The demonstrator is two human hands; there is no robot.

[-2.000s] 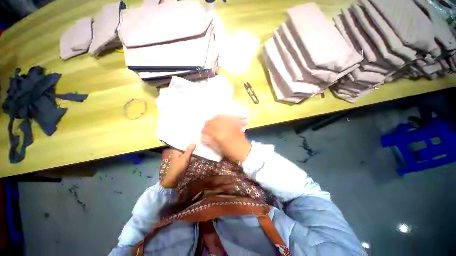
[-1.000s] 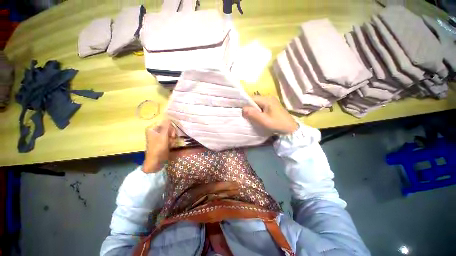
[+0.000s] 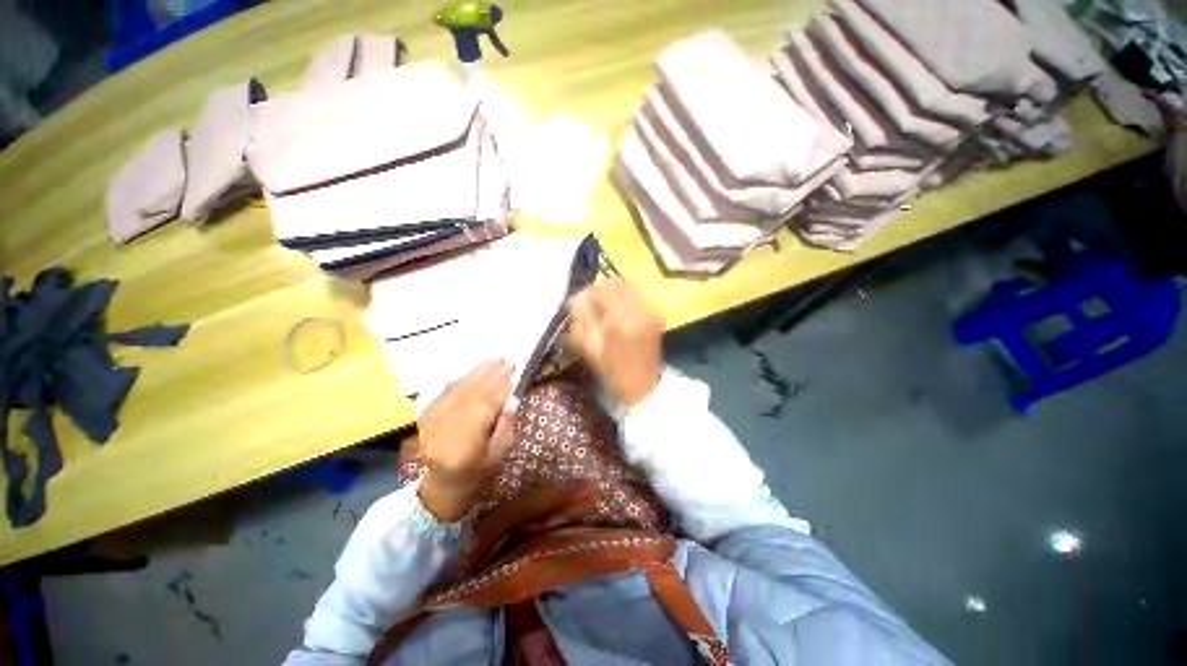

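A pale zipper pouch (image 3: 456, 306) lies at the table's front edge, its dark zipper edge turned to the right and running toward me. It looks white under glare. My left hand (image 3: 466, 429) is closed on the pouch's near end. My right hand (image 3: 616, 336) is at the dark zipper edge with its fingers bent and slightly blurred; the fingertips seem to touch the edge, but the zipper slider is not visible. A stack of pale pouches (image 3: 365, 137) with dark edges stands just behind the held pouch.
Layered pouch stacks (image 3: 742, 124) stand at the right. Dark fabric strips (image 3: 65, 341) and a thin ring (image 3: 314, 345) lie at the left. A spray bottle's yellow-green head (image 3: 469, 16) shows at the back. A blue stool (image 3: 1070, 325) stands on the floor at the right.
The pouch has turned from its quilted face upward to its dark zipper edge facing right. Both hands have shifted around it, the right hand moving onto the zipper edge. The camera view has also shifted.
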